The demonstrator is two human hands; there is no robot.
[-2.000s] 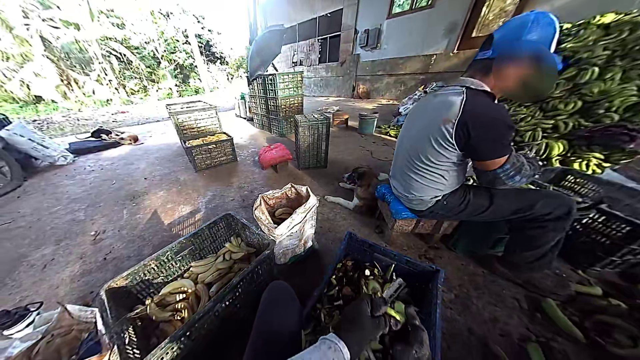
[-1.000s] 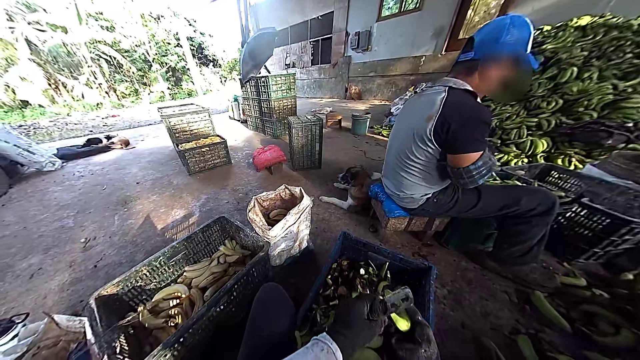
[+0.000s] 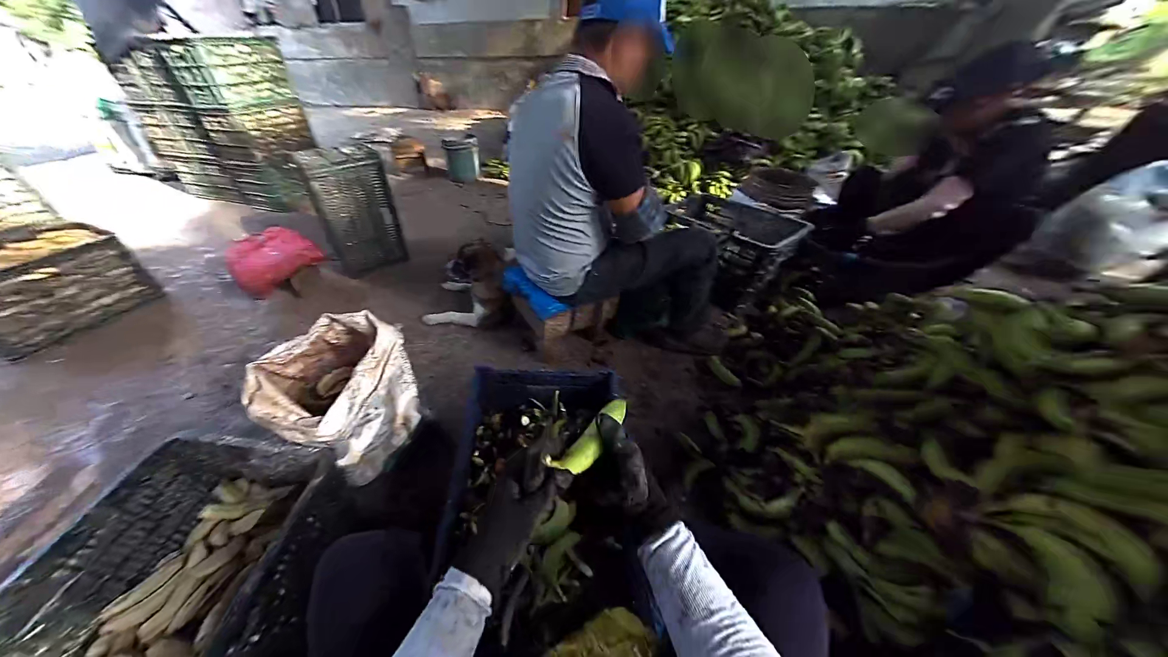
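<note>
Both my hands wear dark gloves and are over a blue plastic crate [image 3: 545,379] that holds dark peels and scraps. A green plantain [image 3: 591,442] lies between them, tilted, its upper end against my right hand [image 3: 630,465]. My left hand [image 3: 522,511] is at the plantain's lower end, fingers partly bent; blur hides whether it grips the fruit or a tool. Peeled plantains [image 3: 205,557] lie in a dark plastic crate [image 3: 301,520] at the lower left. A white woven sack [image 3: 383,392], open at the top, stands between the two crates.
Green plantains [image 3: 967,456] cover the ground on my right. A person [image 3: 566,173] sits on a wooden block ahead, a dog [image 3: 479,292] beside them. Another person [image 3: 967,182] sits at the back right. A red bag [image 3: 272,260] and stacked crates [image 3: 214,119] stand at the left.
The view has swung right, bringing the ground pile and a second person into sight. My hands have moved apart, with a green plantain now plainly visible between them.
</note>
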